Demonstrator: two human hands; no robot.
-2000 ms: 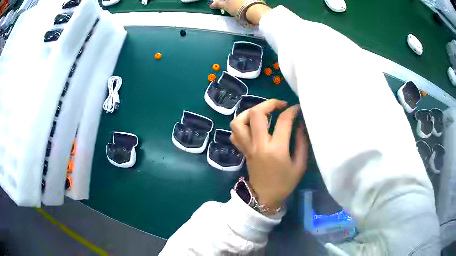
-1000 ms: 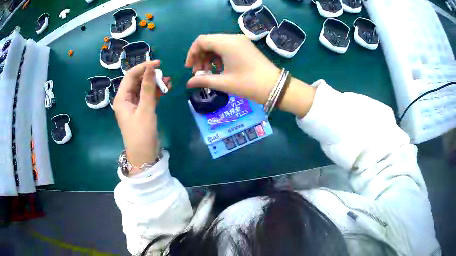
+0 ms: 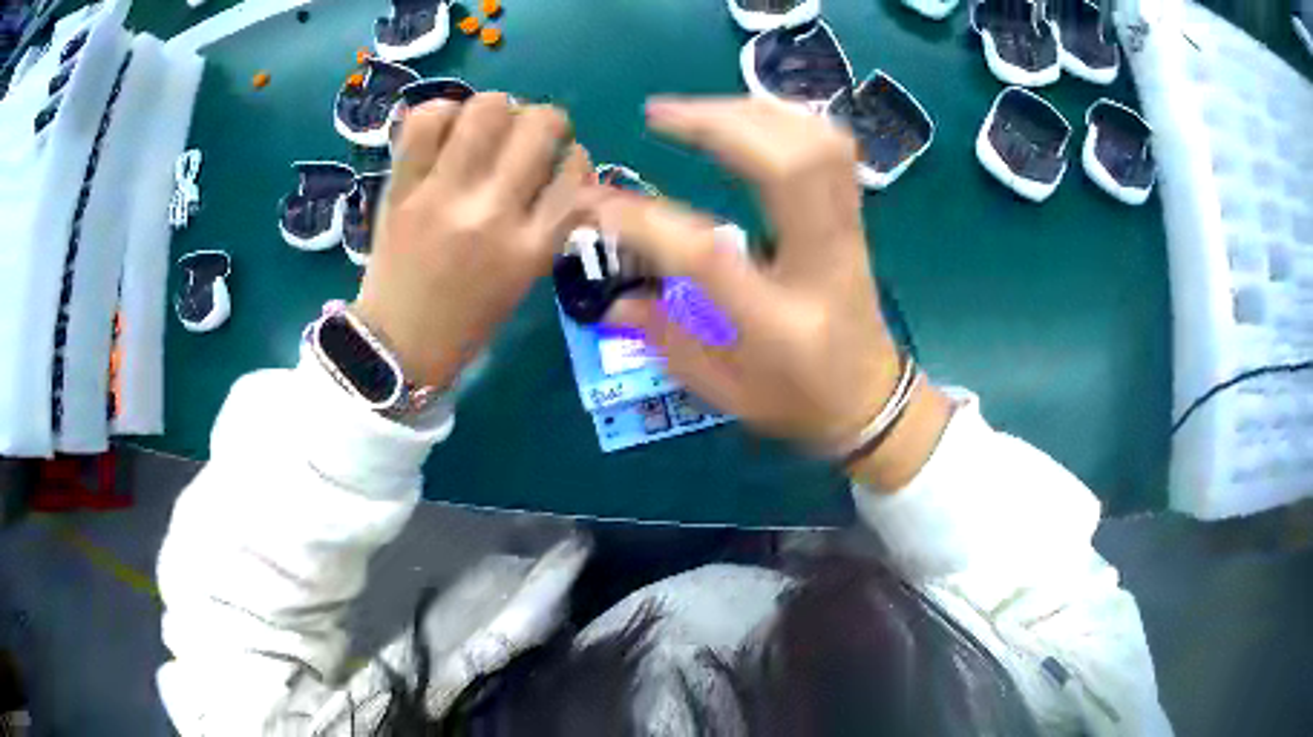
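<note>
The earbud tester (image 3: pixel 655 418) lies on the green mat, its lit violet screen partly covered by my right hand. The black cradle (image 3: pixel 583 292) sits at its top left with a white earbud (image 3: pixel 588 254) upright in it. My left hand (image 3: pixel 475 231) is at the cradle's upper left, back of the hand up and fingers curled; its fingertips are blurred and what they hold is hidden. My right hand (image 3: pixel 778 295) is over the tester's right side, blurred, fingers apart, with nothing visible in it.
Open charging cases (image 3: pixel 1024 143) stand behind and on both sides of the tester. Orange pieces (image 3: pixel 491 36) lie at the back left. Foam trays (image 3: pixel 161 231) stand at left, another foam tray (image 3: pixel 1224 274) at right with a black cable. A white coiled cable (image 3: pixel 185 187) lies at left.
My left hand has moved right to the cradle, and the earbud it held no longer shows in it. My right hand has moved down and right over the tester with its fingers spread.
</note>
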